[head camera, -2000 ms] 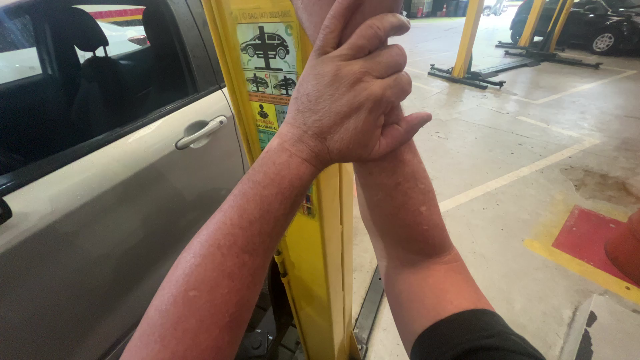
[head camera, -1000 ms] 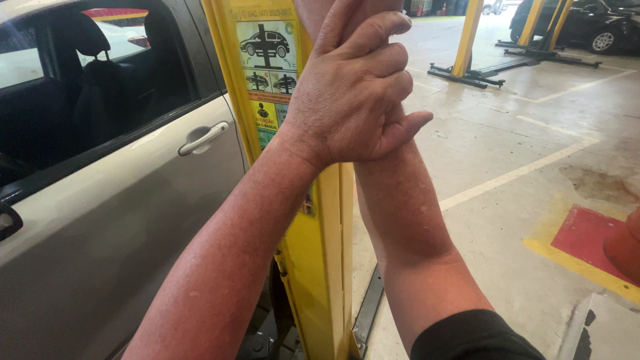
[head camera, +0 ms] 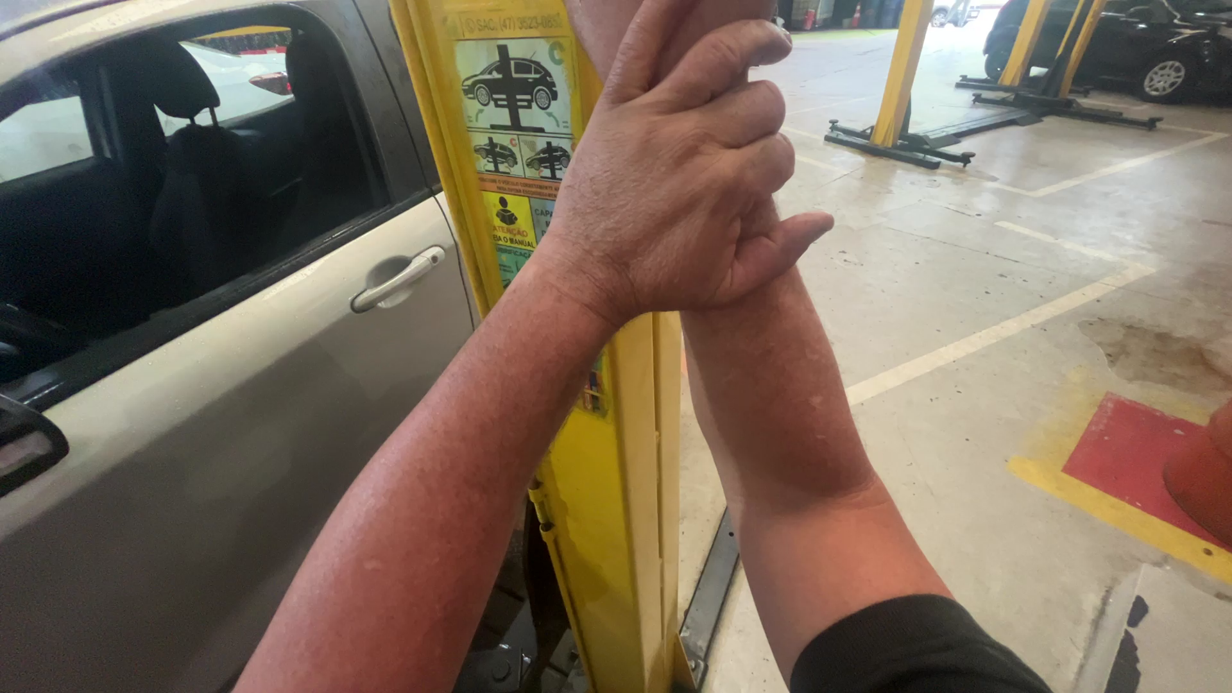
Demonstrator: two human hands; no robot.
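My left hand (head camera: 679,173) lies across my right arm near the wrist, its back towards me. Its fingers curl over the arm and the thumb sticks out to the right. Skin at the top edge belongs to my right wrist or the base of my right hand (head camera: 712,14); its fingers are hidden or out of frame. My right forearm (head camera: 770,385) rises behind the left hand, with a black sleeve (head camera: 905,645) at the elbow. Just behind both arms stands a yellow vehicle lift column (head camera: 626,539) with an instruction decal (head camera: 510,87).
A light-coloured car door with its handle (head camera: 397,279) is close on the left, a side mirror (head camera: 29,443) at the edge. A lift arm or floor rail (head camera: 712,587) lies low by the column. At right are an orange cone base (head camera: 1203,472), more yellow lift columns (head camera: 900,77) and a black car (head camera: 1169,48).
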